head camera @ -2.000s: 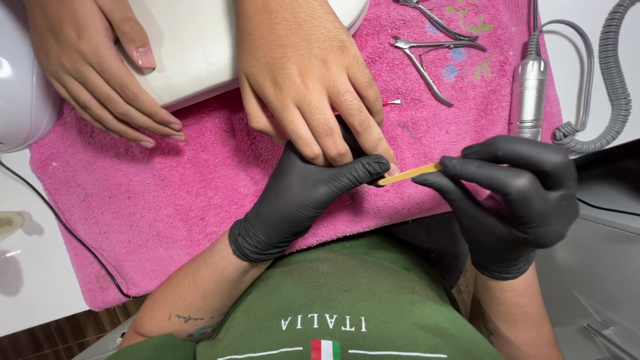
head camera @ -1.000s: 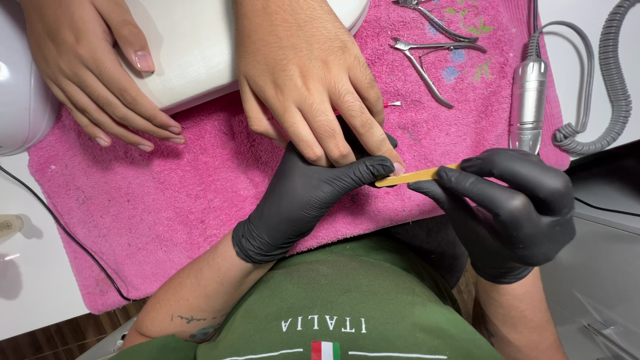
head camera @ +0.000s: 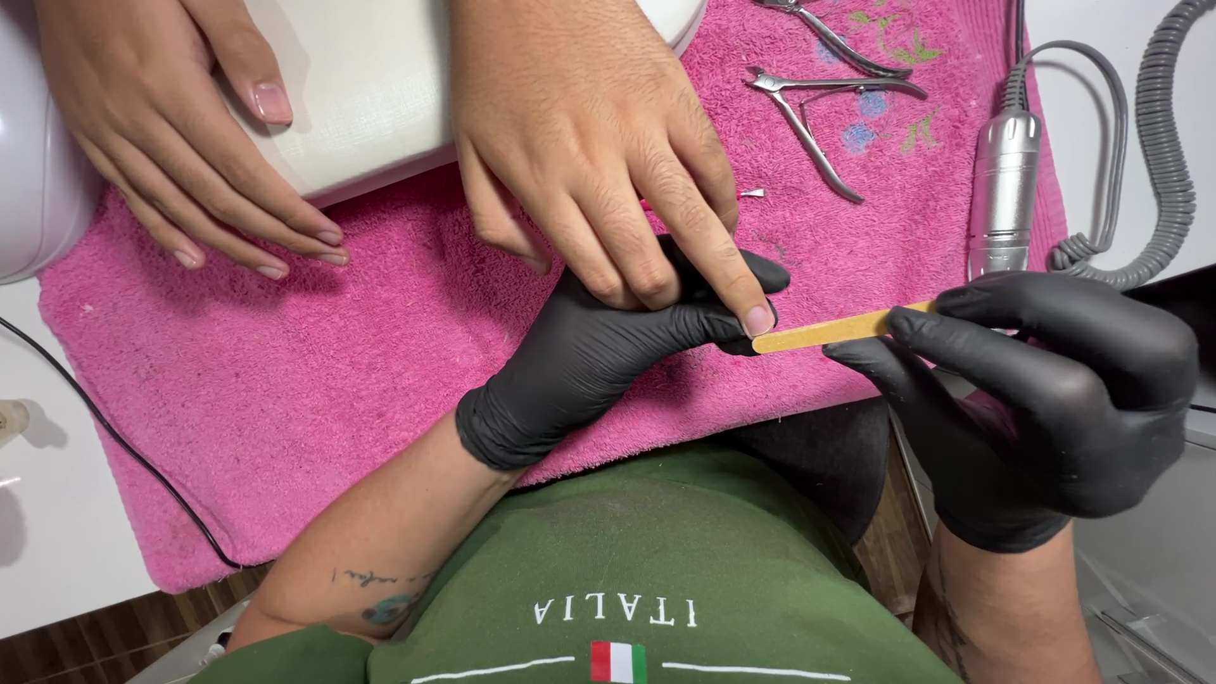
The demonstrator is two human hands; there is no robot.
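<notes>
My right hand (head camera: 1054,399), in a black glove, pinches a yellow nail file (head camera: 826,332) between thumb and fingers. The file's rounded tip touches the nail edge of another person's index finger (head camera: 746,299). Black-gloved too, my left hand (head camera: 608,347) grips that finger near its tip, with its thumb beside it and its own fingers partly hidden underneath. The person's other hand (head camera: 161,114) rests at the upper left, partly on a white padded rest.
A pink towel (head camera: 313,408) covers much of the table. Cuticle nippers (head camera: 807,123) lie at its top right, beside a second metal tool (head camera: 845,43). Farther right are a silver nail drill handpiece (head camera: 1005,190) and its coiled grey cord (head camera: 1168,161). A pink-handled tool (head camera: 750,194) lies partly under the person's hand.
The file has shifted slightly at the fingertip, still in my right hand. My left hand keeps its hold on the finger. The person's other hand has stayed about where it was.
</notes>
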